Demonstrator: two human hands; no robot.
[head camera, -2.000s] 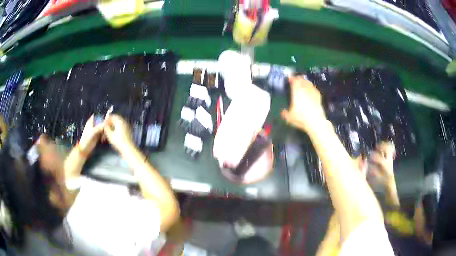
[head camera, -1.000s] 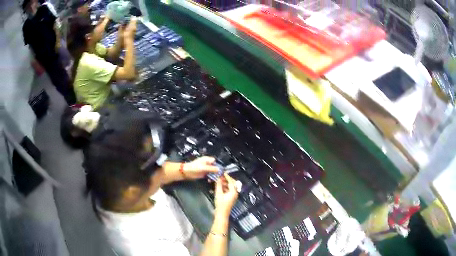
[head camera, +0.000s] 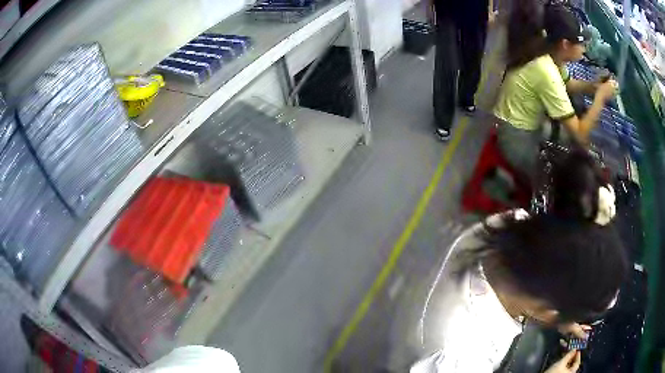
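Neither of my hands is in view. A white rounded piece of cloth (head camera: 191, 360), perhaps my sleeve, shows at the bottom edge. In front stands a metal shelf (head camera: 211, 98). Its top holds dark blue keypad stacks (head camera: 204, 55) in rows with pale edges, a yellow container (head camera: 140, 91) and tall shiny stacks of clear trays (head camera: 76, 120). A red stool (head camera: 171, 222) sits tilted at the lower shelf, near more stacked clear trays (head camera: 259, 149). At the lower right, a seated person's hands hold a small keypad (head camera: 578, 341).
A grey aisle floor with a yellow line (head camera: 397, 251) runs beside the shelf. A white-clad person (head camera: 474, 320) sits close at right; another in yellow-green (head camera: 536, 95) sits on a red stool (head camera: 488, 182). A dark-trousered person (head camera: 458, 65) stands farther back. The green line (head camera: 652, 218) is at far right.
The view has swung left from the bench and green conveyor to the aisle and shelf. The seated workers now appear at the right. The arm reaching over the trays earlier is out of view.
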